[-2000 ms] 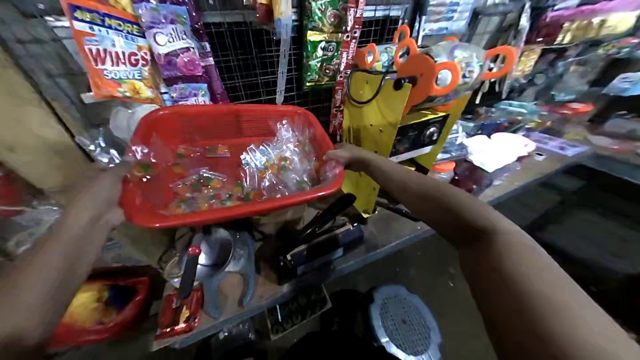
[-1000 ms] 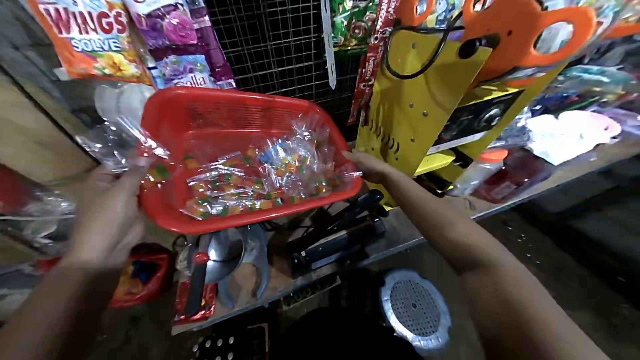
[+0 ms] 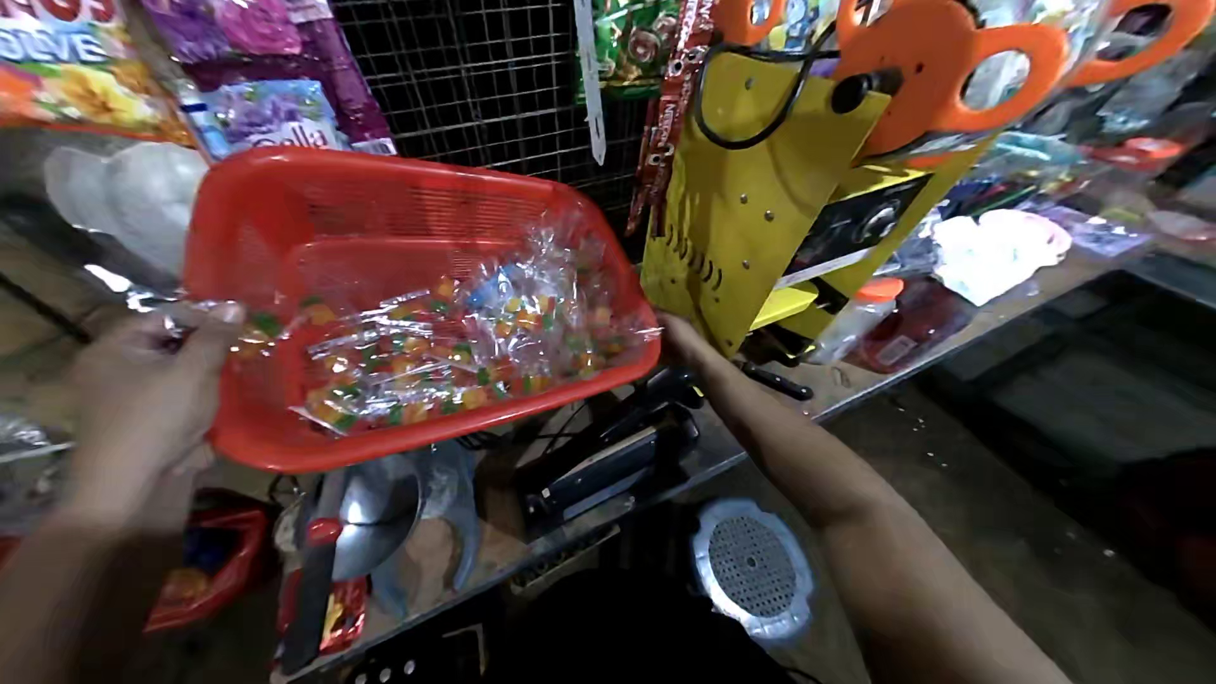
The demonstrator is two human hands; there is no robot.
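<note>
A red plastic basket (image 3: 427, 432), tilted toward me, holds small clear packets of colourful sweets (image 3: 408, 351) and a crumpled clear plastic bag (image 3: 532, 304). My left hand (image 3: 152, 399) is at the basket's left side and pinches a clear plastic packet of sweets (image 3: 252, 332); its lower fingers are blurred. My right hand (image 3: 670, 337) grips the basket's right end, with the fingers mostly hidden behind the rim.
Below the basket, a wooden bench (image 3: 494, 546) bears a metal scoop (image 3: 375, 518), a black-handled tool (image 3: 313, 589) and a black device (image 3: 608, 465). A yellow machine (image 3: 750, 199) stands at right. Packets hang from a wire grid (image 3: 465, 95). A round perforated stool seat (image 3: 750, 560) is below.
The basket now appears lower and closer in view, with the view shifted nearer to the bench. My left hand holds a clear packet at the basket's left side, as it did a second ago.
</note>
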